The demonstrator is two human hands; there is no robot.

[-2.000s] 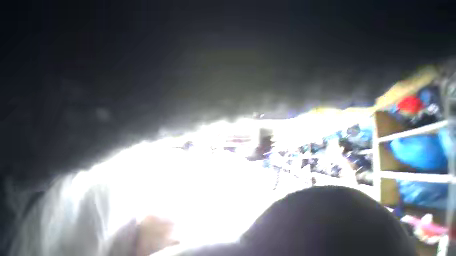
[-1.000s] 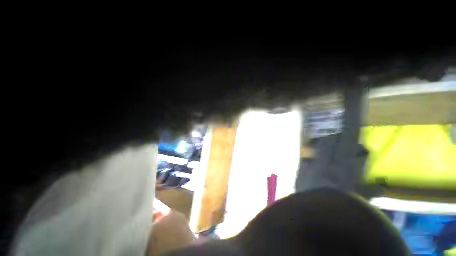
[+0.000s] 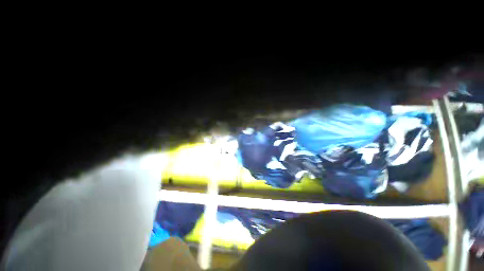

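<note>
A large white sleeve fills the lower left. At its right edge a blurred patch, seemingly my left hand, is cut off by the bottom edge. Its fingers do not show, so I cannot tell whether it holds anything. My right hand is not in view. In front of me, crumpled navy and white cloth bundles and a shiny light blue plastic bag lie on a rack with pale rails.
A dark mass covers the top of the view. A dark rounded shape hides the bottom middle. Yellow material lies behind the rack's pale posts. More dark blue cloth is on the lower level.
The view has moved from a bright white area and a wooden post to a rack of bundles. The white sleeve and the hand patch stay at the lower left.
</note>
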